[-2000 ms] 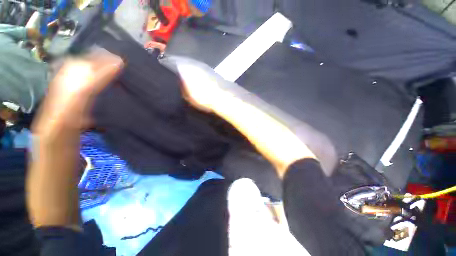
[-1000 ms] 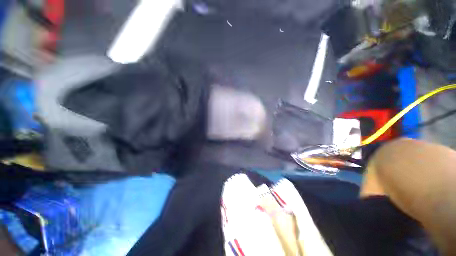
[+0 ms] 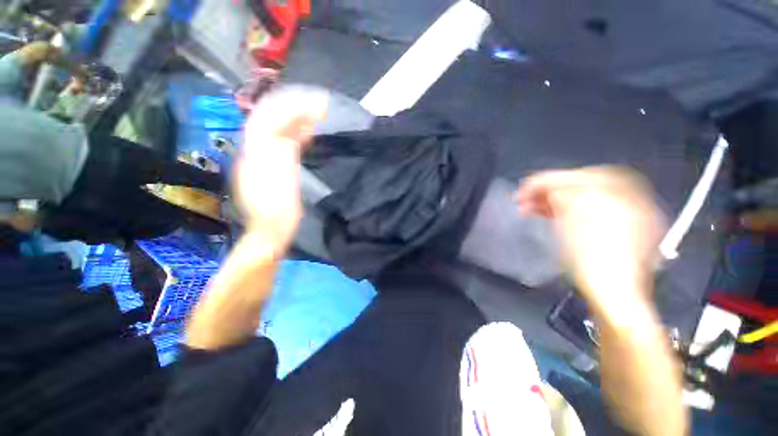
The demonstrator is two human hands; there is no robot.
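A black garment [image 3: 397,192] lies bunched and folded over the grey pressing pad [image 3: 512,243]. My left hand [image 3: 277,157], blurred, is at the pad's left end, its fingers close to the garment's left edge; whether they grip cloth is unclear. My right hand [image 3: 601,221], also blurred, is above the pad's right end, fingers drawn together and pointing left, apart from the garment. No held thing can be made out in it. The steam iron's place is largely covered by my right forearm.
White strips [image 3: 426,60] lie on the dark table cover [image 3: 546,119]. A yellow hose [image 3: 757,333] and white card [image 3: 715,336] are at the lower right. A blue crate [image 3: 183,285] stands on the floor. A person's sleeve [image 3: 43,166] shows at left. White cloth [image 3: 503,383] covers my lap.
The garment was stretched between my hands, then lay along the pad, and is now bunched near its left half. My right hand has moved from beside the iron to above the pad; my left hand is back in view.
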